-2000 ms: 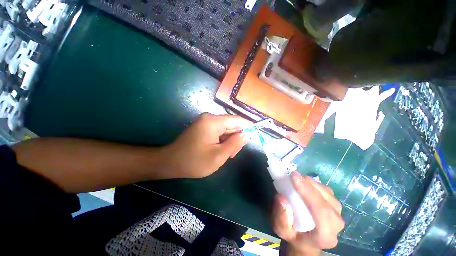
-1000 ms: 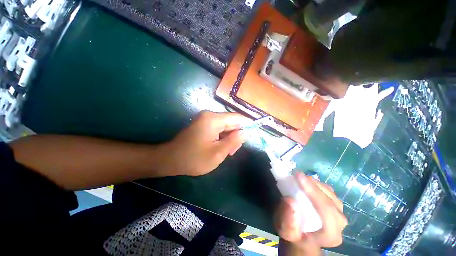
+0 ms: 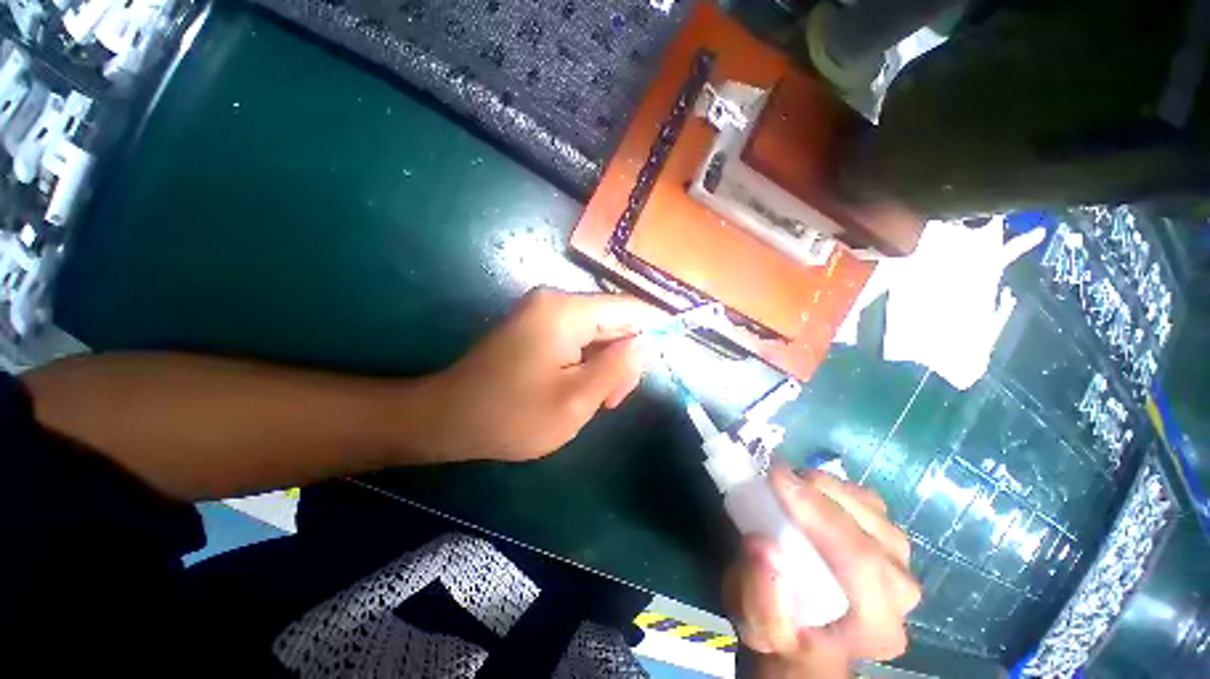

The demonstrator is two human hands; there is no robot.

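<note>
My left hand (image 3: 551, 378) pinches a small silvery-white bracket (image 3: 690, 320) between thumb and fingertips, just in front of the orange-brown fixture block (image 3: 743, 272). Its far end sticks out past the fingers; the fingers hide the rest. My right hand (image 3: 836, 570) is closed around a translucent white squeeze bottle (image 3: 783, 537). The bottle's thin nozzle (image 3: 695, 414) points up and left at the bracket, a little below it. Glare blurs the nozzle tip, so I cannot tell if it touches.
The dark press (image 3: 1048, 106) overhangs the fixture. White gloves or cloth (image 3: 945, 305) lie right of it. A clear blister tray (image 3: 995, 511) and a parts bin (image 3: 1108, 584) are at the right. A black dimpled tray (image 3: 491, 80) lies left of the press, white parts (image 3: 47, 159) at far left.
The bottle and its nozzle have moved slightly down, away from the bracket. My left hand has shifted slightly and still holds the bracket.
</note>
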